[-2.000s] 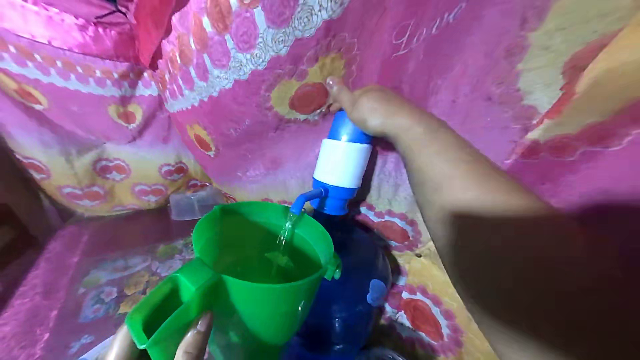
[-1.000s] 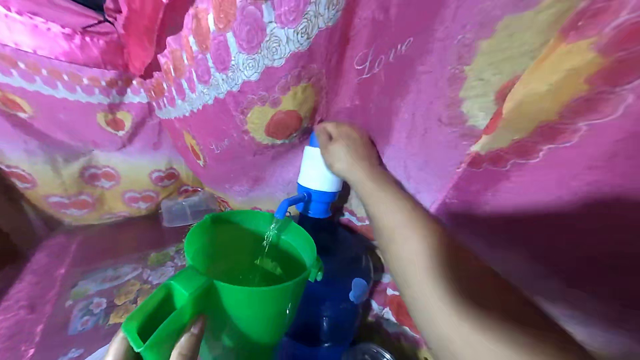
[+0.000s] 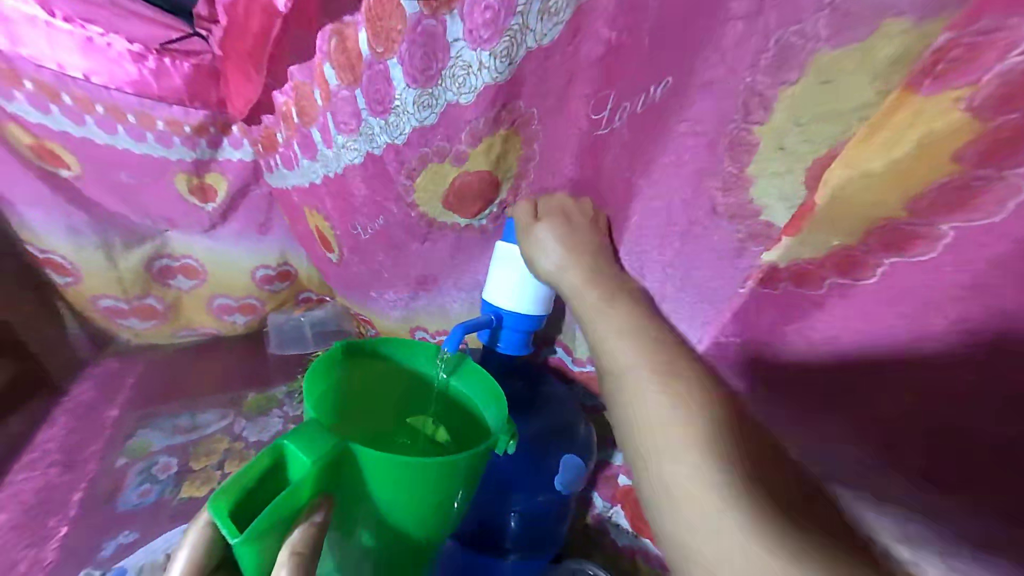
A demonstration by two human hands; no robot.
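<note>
My left hand (image 3: 252,544), partly cut off by the bottom edge, grips the handle of a green plastic pitcher (image 3: 400,496). My right hand (image 3: 564,240) is closed over the top of a blue and white manual water pump (image 3: 516,280). The pump stands on the neck of a dark blue water jug (image 3: 528,464), partly behind the pitcher. From the pump's blue spout (image 3: 464,330), above the pitcher's rim, a thin stream of water falls into the pitcher, which holds some water.
A clear plastic container (image 3: 308,326) sits behind the pitcher on a surface with a floral cover (image 3: 184,440). Pink cloth printed with hearts and roses (image 3: 672,176) hangs close behind the pump. Part of a round clear object (image 3: 578,567) shows at the jug's foot.
My right hand was raised with a finger extended two seconds ago; now it is curled over the pump top. Water runs in all frames. The view has shifted slightly.
</note>
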